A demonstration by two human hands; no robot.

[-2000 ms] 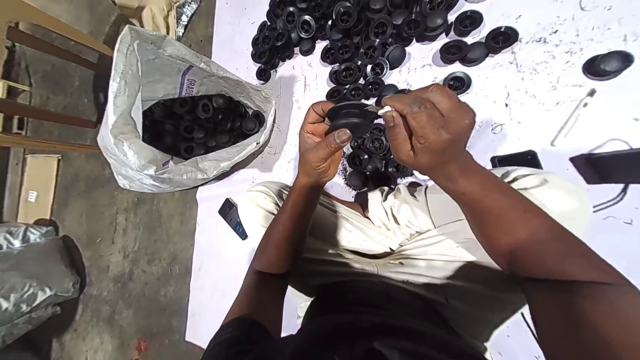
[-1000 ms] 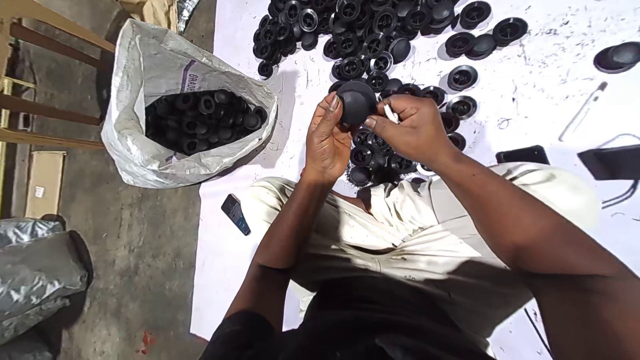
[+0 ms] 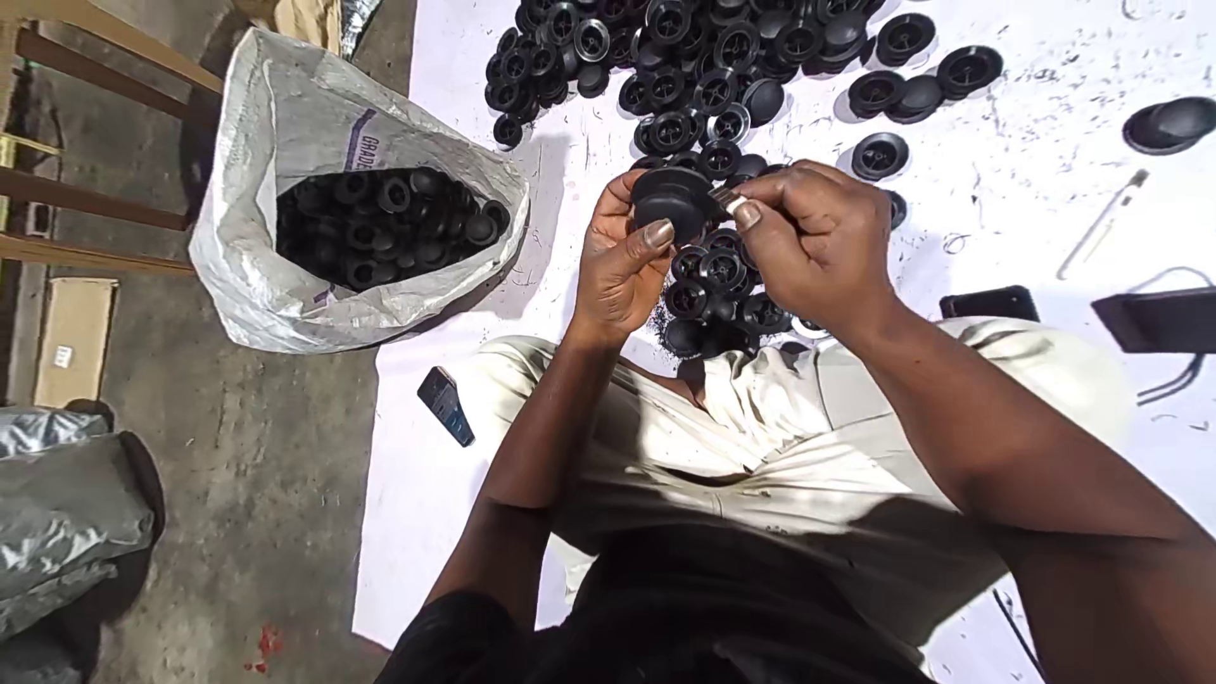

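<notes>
My left hand (image 3: 622, 256) grips a round black plastic part (image 3: 671, 201) with a wide rim, its thumb on the lower side. Between the thumb and fingers of my right hand (image 3: 822, 237) is a small blade with a white grip (image 3: 731, 200), its tip at the right edge of the part. Beyond and below the hands lie many similar black plastic parts (image 3: 717, 90), some showing spoked undersides, others domed tops. A white woven sack (image 3: 361, 318) at the left holds more black parts (image 3: 380, 228).
A smartphone (image 3: 445, 407) lies left of my knee on the white sheet (image 3: 408, 532). At the right are a dark phone-like object (image 3: 990, 304), a black box with a cable (image 3: 1154, 320), a thin pen-like tool (image 3: 1102, 223) and two black parts (image 3: 1168, 123). A wooden chair (image 3: 104, 95) stands at upper left.
The black part in my left hand has turned, from its domed face toward the camera to a tilted view of its rim. My right hand has brought the small blade to its edge.
</notes>
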